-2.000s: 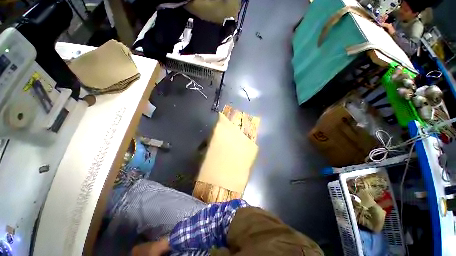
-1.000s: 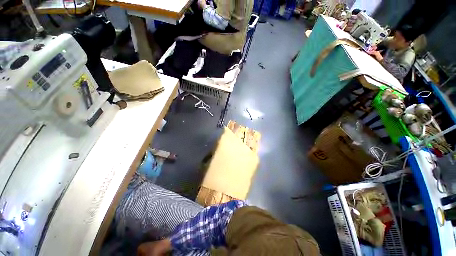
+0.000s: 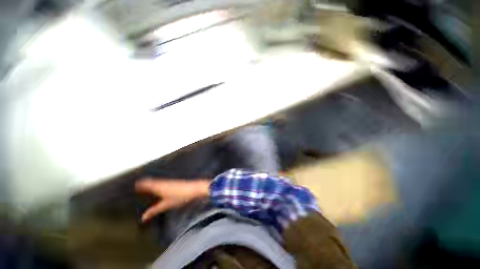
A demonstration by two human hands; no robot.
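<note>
The view is strongly blurred. My right hand [image 3: 171,195] is in front of my body at the lower left of centre, below the table's front edge. Its thumb and fingers are apart, and I see nothing in it. My left hand is not in view. The white sewing table [image 3: 210,113] runs across the picture, overexposed. A blurred khaki shape [image 3: 108,236] lies at the lower left; I cannot tell what it is. A khaki cut piece [image 3: 347,184] lies to the right of my sleeve.
A blurred khaki shape [image 3: 337,34] is at the table's far right end. Dark cloth and a pale frame [image 3: 408,97] are at the upper right. Grey floor shows at the right, with a teal surface [image 3: 457,210] at the right edge.
The view has swung left, so the table now crosses the picture and the khaki cut piece sits further right. My right hand now shows fully, with its fingers spread.
</note>
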